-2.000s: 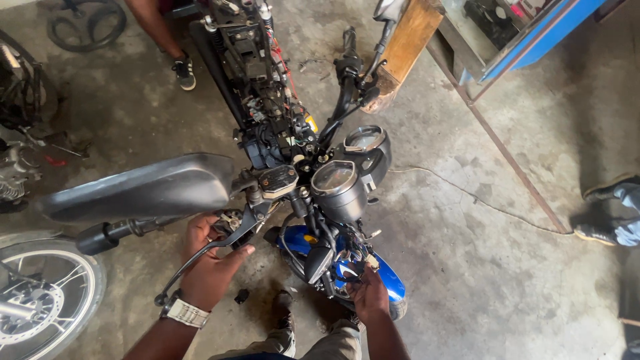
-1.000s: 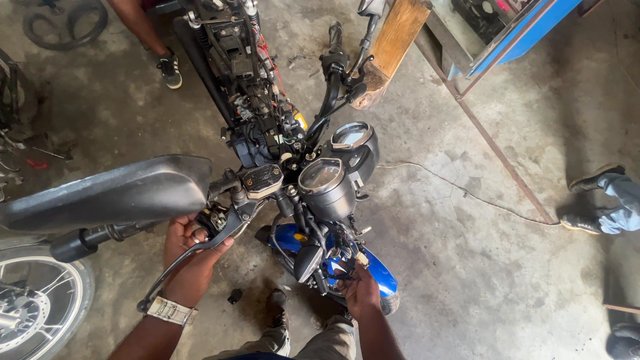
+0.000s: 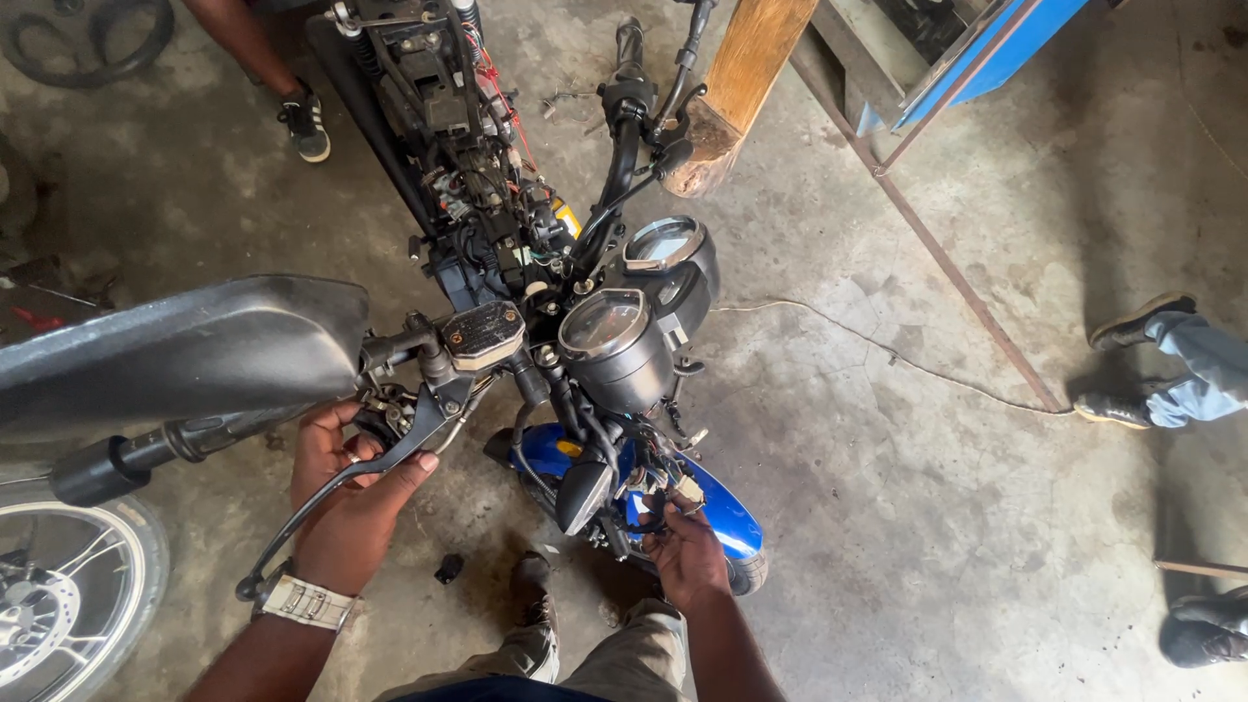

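A partly stripped motorcycle stands before me, its wiring and frame (image 3: 468, 146) exposed. My left hand (image 3: 351, 497), with a watch (image 3: 310, 602) at the wrist, grips the switch housing (image 3: 390, 414) beside the black brake lever (image 3: 322, 492). Above it are the brake fluid reservoir (image 3: 483, 334) and a large black mirror (image 3: 185, 346). My right hand (image 3: 687, 551) pinches a dark wiring connector (image 3: 655, 512) among wires in front of the round gauges (image 3: 606, 327). A pale connector (image 3: 689, 490) is close to its fingertips. Below lies the blue front mudguard (image 3: 726, 517), near a turn signal (image 3: 585, 495).
A spoked alloy wheel (image 3: 58, 595) is at the lower left. A wooden post (image 3: 746, 78) and a blue-sided metal stand (image 3: 1014, 58) are at the top. One person's leg (image 3: 249, 49) shows at upper left, other people's feet (image 3: 1136, 322) at right. A cord (image 3: 877, 346) crosses the floor.
Both hands have stayed at the same parts of the motorcycle, with small finger movements. The feet at the right have shifted.
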